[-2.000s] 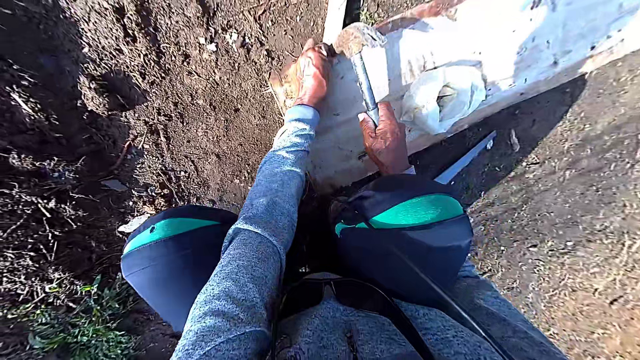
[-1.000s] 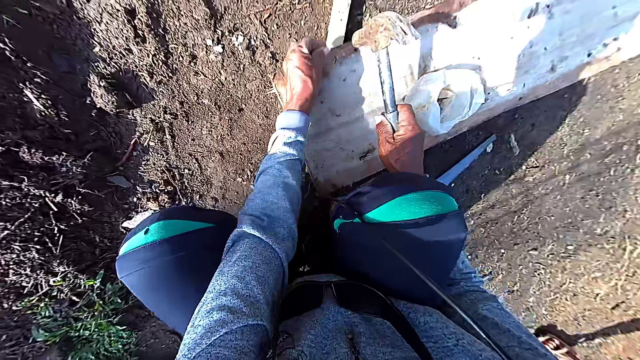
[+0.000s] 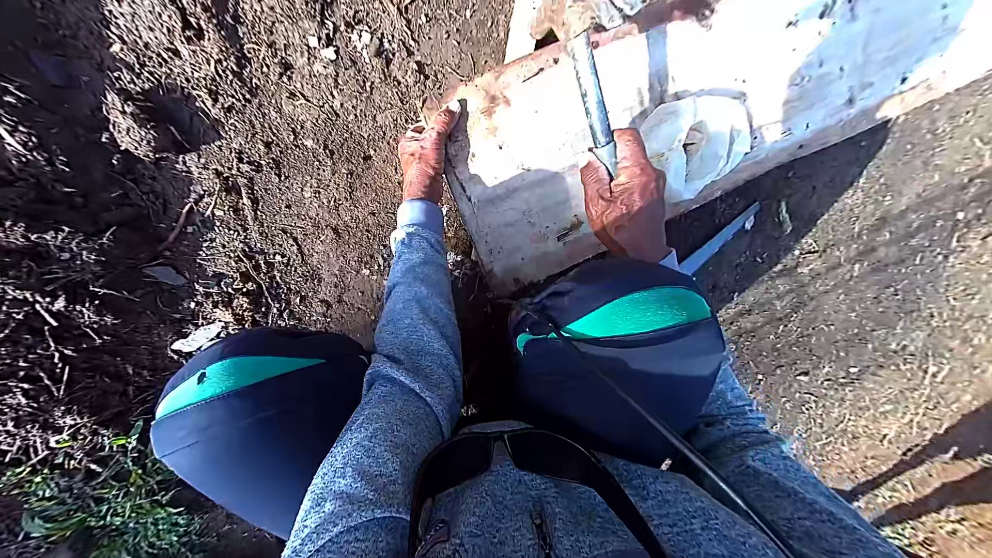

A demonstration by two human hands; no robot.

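My right hand point(image 3: 629, 194) is closed around the lower end of a metal-handled tool point(image 3: 593, 97), whose pale, dirt-caked head lies near the top of the view, over the far edge of a white-faced board point(image 3: 535, 182). Just right of that hand, a crumpled roll of translucent plastic point(image 3: 694, 143) rests on the board. My left hand point(image 3: 426, 155) is at the board's left end, its fingertips near the corner; whether it grips the edge cannot be made out.
Rough soil point(image 3: 310, 155) with twigs lies to the left, and green weeds point(image 3: 101, 496) grow at lower left. A narrow pale strip point(image 3: 717, 240) lies on the ground below the board. My knees flank my left forearm. Sunglasses point(image 3: 535, 457) hang at my chest.
The tool in my right hand has shifted toward the far edge of the board. My left hand has moved down along the board's left end.
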